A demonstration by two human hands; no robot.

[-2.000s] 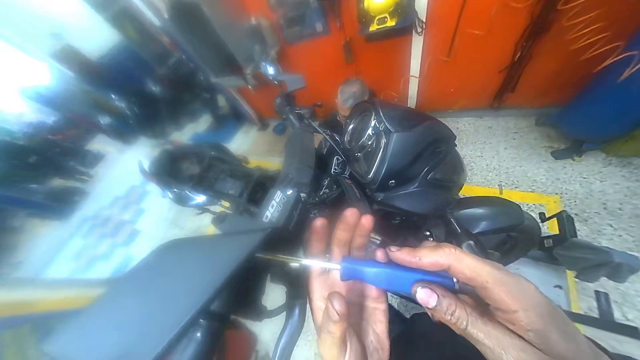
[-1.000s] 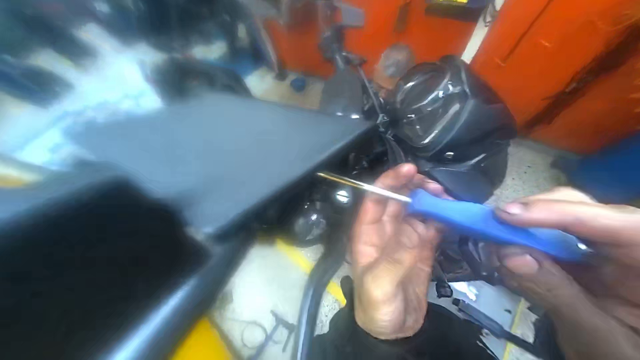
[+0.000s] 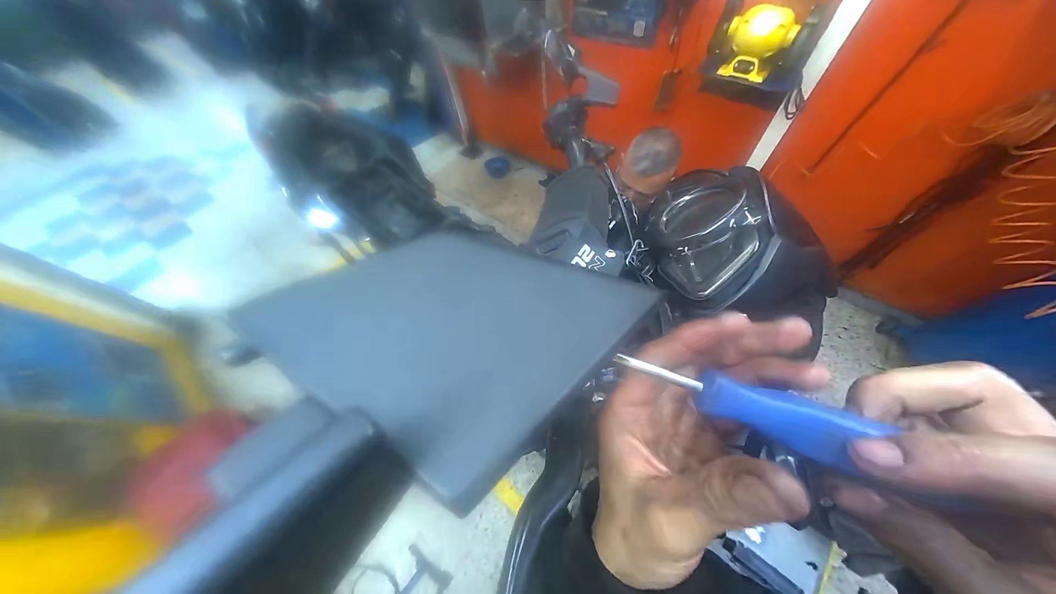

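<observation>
My right hand (image 3: 949, 454) grips the blue plastic handle of a screwdriver (image 3: 792, 417) between thumb and fingers. The metal shank points left, its tip near the edge of a flat dark grey panel (image 3: 462, 330). Just behind the shank is my left hand (image 3: 693, 454), palm turned up, fingers spread and slightly curled around the screwdriver without closing on it. Whether the left palm touches the handle I cannot tell. Dark motorcycle parts lie partly hidden behind both hands.
A black motorcycle fairing or top case (image 3: 726, 239) stands beyond my hands, with another person's head (image 3: 652, 157) behind it. Another motorcycle (image 3: 355, 173) is at the left. Orange cabinets (image 3: 907, 148) line the back. A dark bar crosses the lower left, blurred.
The view has shifted, and more of the grey panel's top shows. The screwdriver stays in my right hand. My left hand's fingers have curled more since a second ago.
</observation>
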